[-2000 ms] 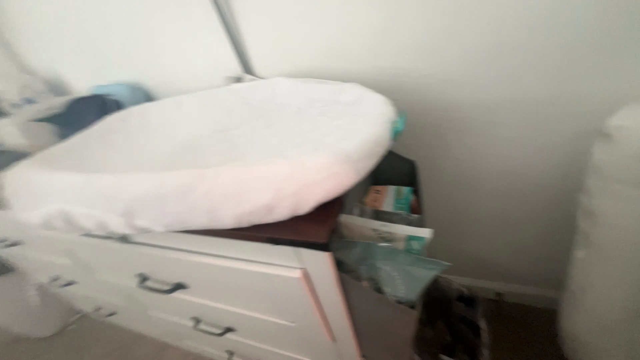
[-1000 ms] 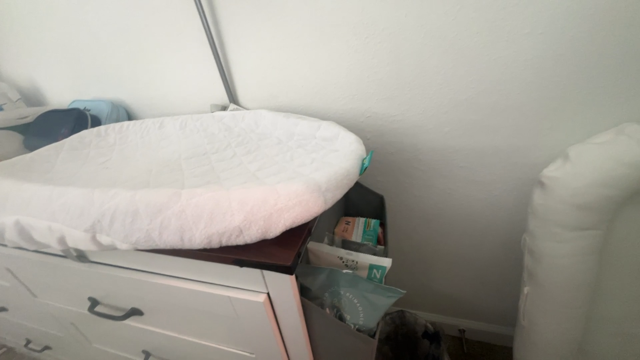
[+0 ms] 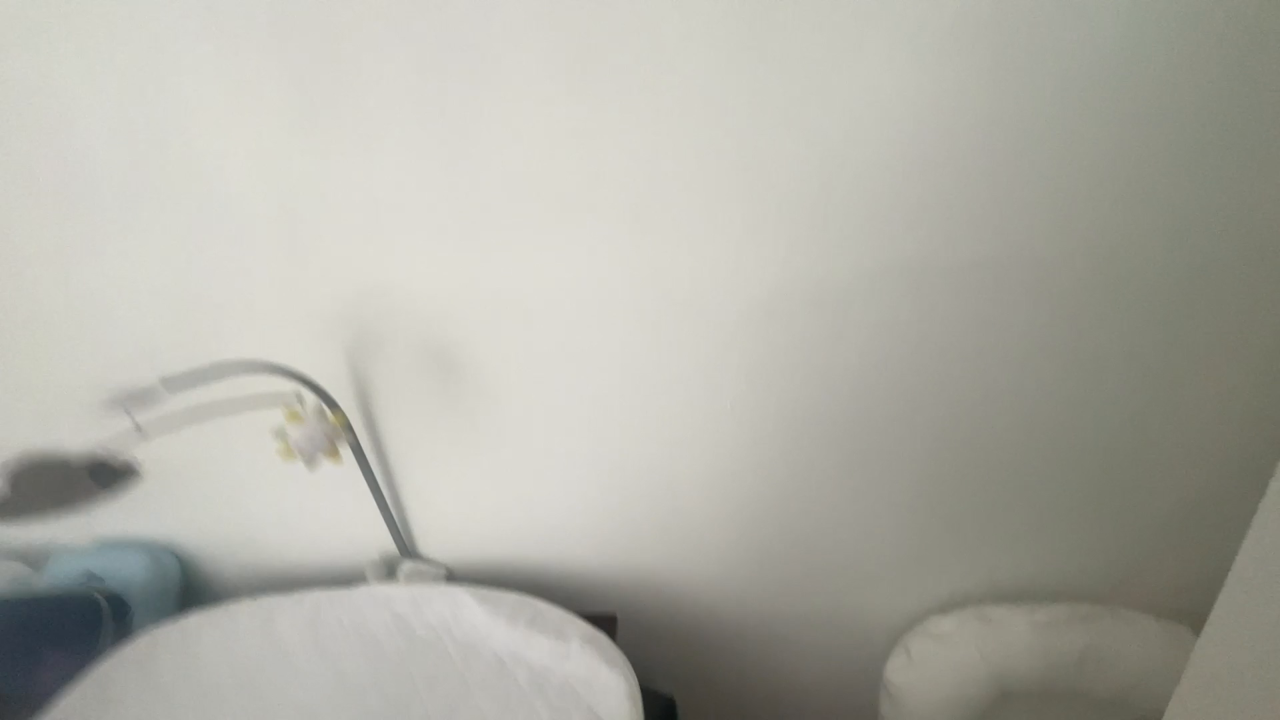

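Observation:
Neither of my hands is in view. A padded changing pad with a white cover [image 3: 380,655] lies at the bottom left, its far end rounded and its near part cut off by the frame. Behind it a curved grey mobile arm [image 3: 372,475] rises from a pale clamp [image 3: 420,571] and bends to the left. A small white and yellow hanging toy [image 3: 311,436] is beside the arm. A dark, blurred hanging shape [image 3: 65,484] is at the far left.
A light blue item [image 3: 120,590] and a dark blue item [image 3: 55,640] sit left of the pad. A white padded, rounded piece [image 3: 1040,650] stands at the lower right, near a pale slanted edge [image 3: 1225,620]. The wall [image 3: 700,250] spans the background.
The view has tilted up, so the mobile arm's curve and its hanging toy now show. The drawers and the bin of packets, seen one second ago, are out of view.

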